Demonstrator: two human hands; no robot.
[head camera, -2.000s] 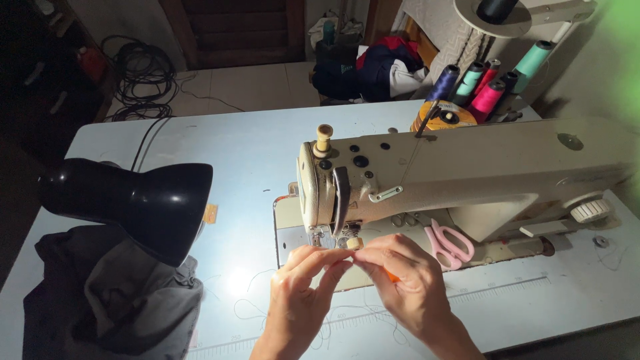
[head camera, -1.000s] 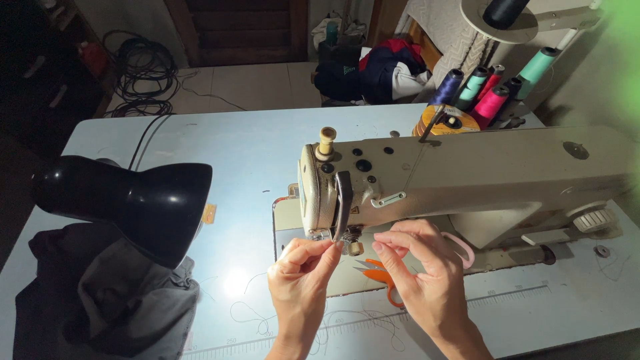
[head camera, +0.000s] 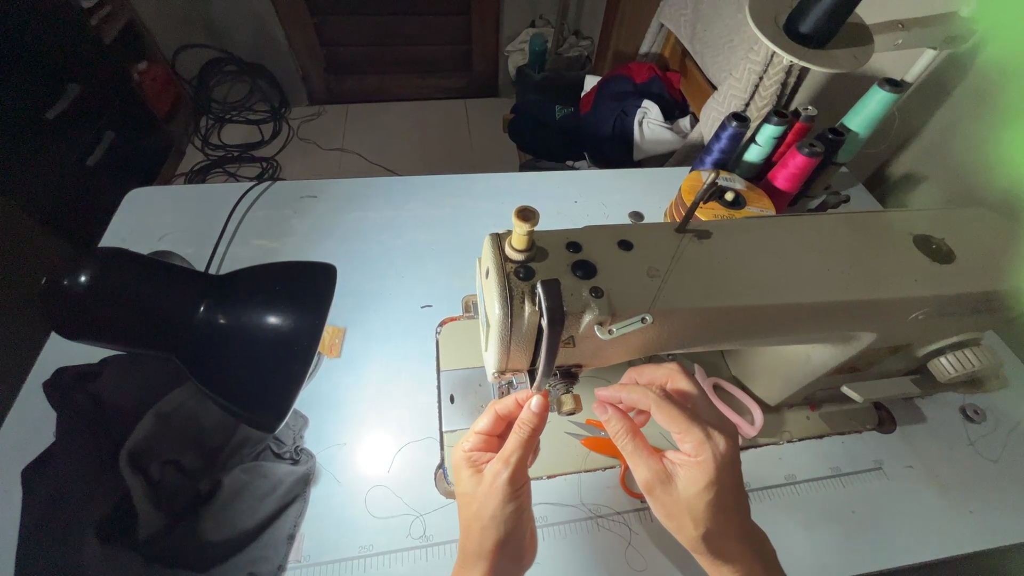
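Note:
My left hand (head camera: 500, 464) is raised in front of the needle end of a beige sewing machine (head camera: 768, 280), thumb and forefinger pinched together; whatever lies between the tips is too small to make out. To its right, my right hand (head camera: 680, 448) has its thumb close to bent fingers, and no held thing can be made out. Orange-handled thread snips (head camera: 604, 446) lie partly behind the right hand, blades toward the left. Pink-handled scissors (head camera: 732, 404) rest on the machine bed, partly hidden by that hand. Loose dark thread (head camera: 416, 516) curls over the table near the printed ruler.
A black lamp (head camera: 200, 320) stands at the left above dark cloth (head camera: 200, 472). Thread cones (head camera: 792, 172) and a yellow-orange spool (head camera: 720, 196) stand behind the machine. A small metal bobbin (head camera: 972, 413) lies at the right. Coiled cable (head camera: 232, 112) is on the floor beyond the table.
Two seconds ago my hands met at the fingertips; now they are apart, with the right hand further right. The orange snips' blades, hidden then, now show between them.

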